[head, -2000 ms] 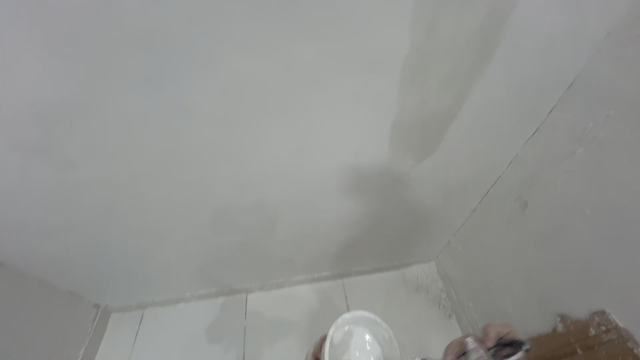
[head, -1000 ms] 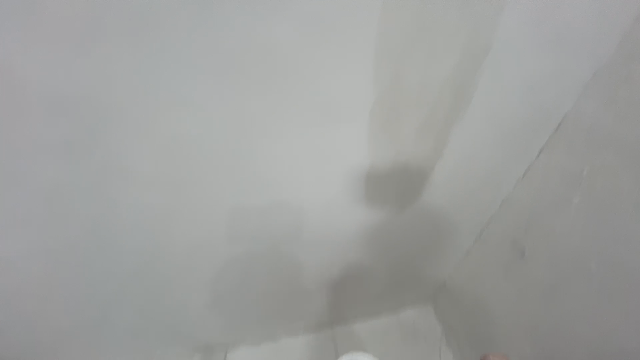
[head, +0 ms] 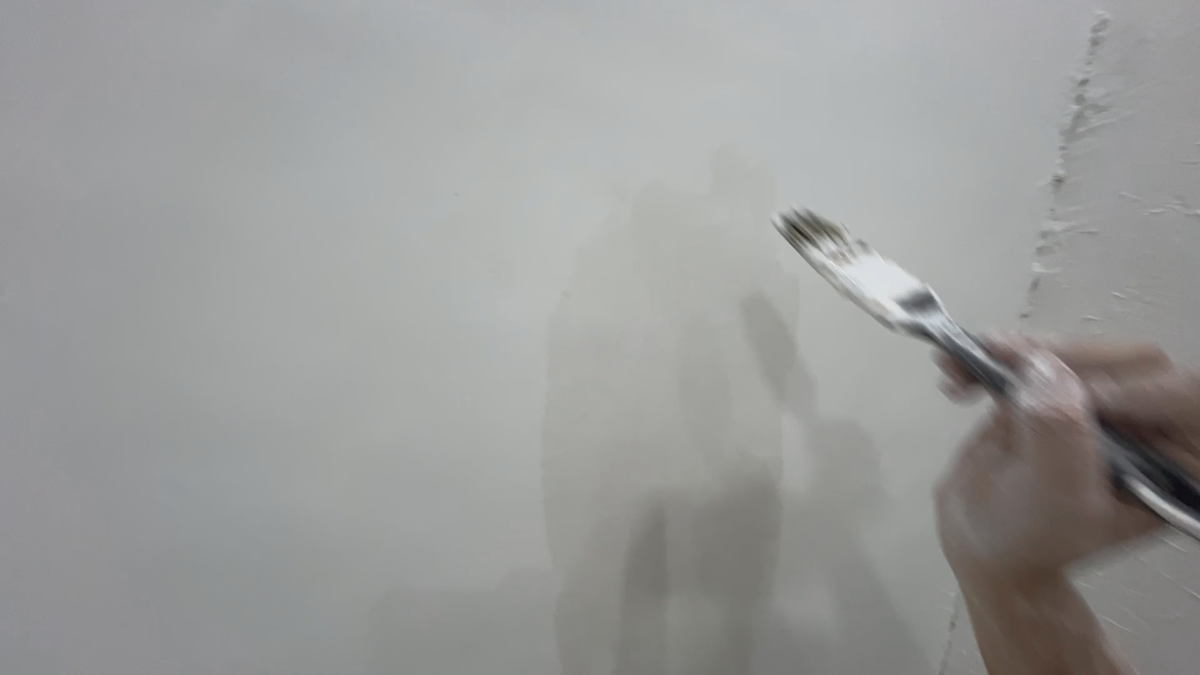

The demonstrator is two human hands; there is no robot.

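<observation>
My right hand [head: 1031,469], blurred by motion and smeared with white, is closed on the dark handle of a paintbrush [head: 881,281]. The brush points up and left; white paint coats its ferrule and bristles, and the bristle tips look brownish. Behind it stands a pale wall [head: 375,281] with a darker grey, damp-looking patch [head: 656,375] in its middle. Shadows fall over the lower part of that patch. Whether the bristles touch the wall cannot be told. My left hand is out of the frame.
A rough, ridged corner seam [head: 1059,169] runs down the right side. Beyond it, an adjoining wall [head: 1144,253] shows streaks and raised bits of coating.
The view has swung up from the wall's lower edge. My right hand, at the bottom edge before, is now raised at the right with the brush. The white container has left view.
</observation>
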